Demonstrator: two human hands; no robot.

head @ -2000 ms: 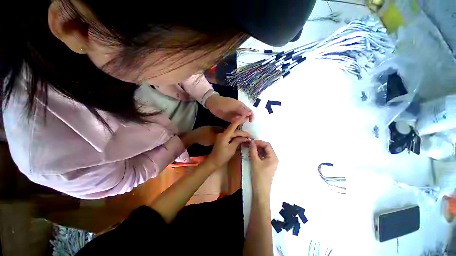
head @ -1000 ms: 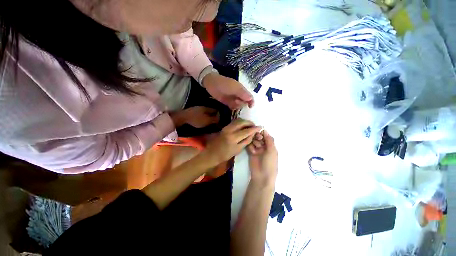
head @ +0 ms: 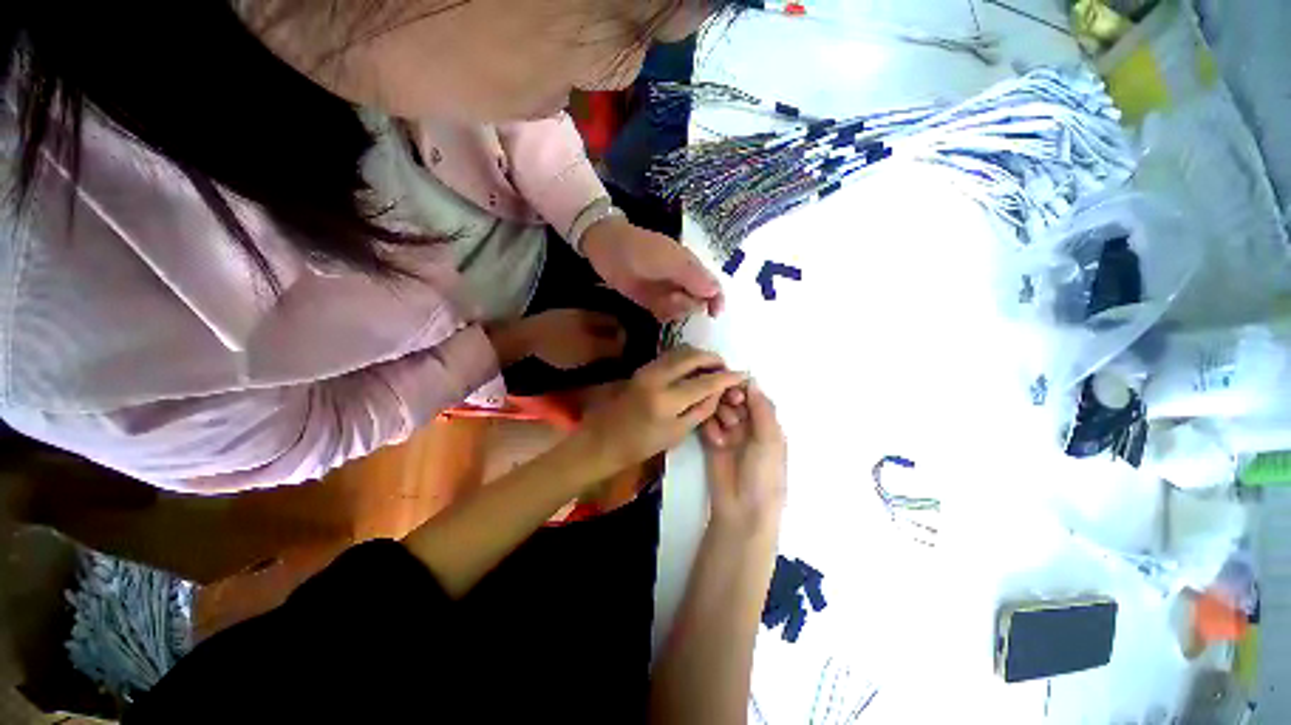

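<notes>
My left hand (head: 677,397) reaches in from the lower left, its thumb and fingertips pinched together at the table edge. My right hand (head: 743,446) meets it fingertip to fingertip, fingers curled. Between the fingertips a tiny pale cable end (head: 741,378) shows; the rest of it is hidden by the fingers. Short black sleeves (head: 793,596) lie in a loose pile beside my right forearm. A few more black sleeves (head: 776,276) lie further up near the neighbour's hand.
A person in pink sits close at left, a hand (head: 654,269) near mine. A sheaf of white cables (head: 1012,135) lies at the top. A hooked lead (head: 892,489), phone (head: 1056,639) and plastic bag (head: 1168,262) lie to the right.
Since two seconds ago my hands have moved slightly up and right, fingertips still together. The neighbour's head has moved up, uncovering more of the arms. The view has shifted a little.
</notes>
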